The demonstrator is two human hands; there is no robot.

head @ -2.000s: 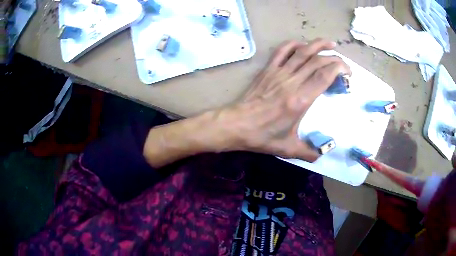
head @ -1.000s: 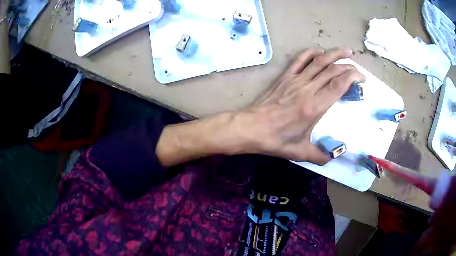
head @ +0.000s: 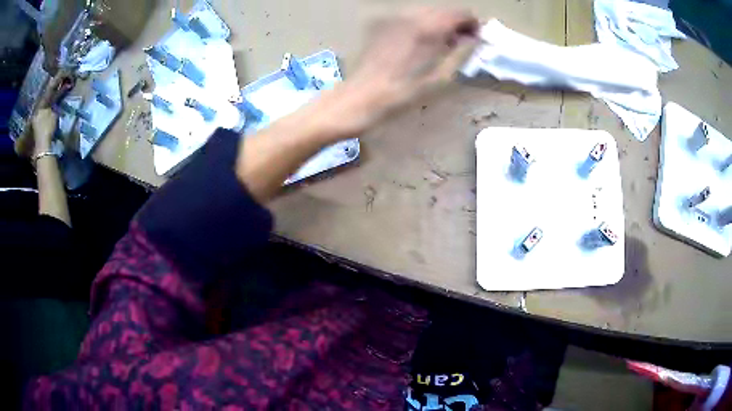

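Note:
A white four-post plate (head: 559,204) lies on the table right of centre, with its four posts upright and small red marks on several tips. My left hand (head: 425,56) is blurred, above the table at top centre. Its fingers pinch the left end of a white wiping cloth (head: 554,68), which stretches to the right across the table. The red squeeze bottle's nozzle (head: 662,374) and pale collar show at the lower right, below the table edge. My right hand cannot be made out there.
Another four-post plate (head: 697,181) lies at the right edge. More plates (head: 193,104) lie at the left, one partly behind my left forearm. A second white cloth (head: 634,30) is at the top right. Another person's hand (head: 42,128) touches a plate at the far left.
My left hand has let go of the plate, moved up and left, and taken hold of the cloth. The nozzle has left the post and moved down. The plate now lies squarer to the view.

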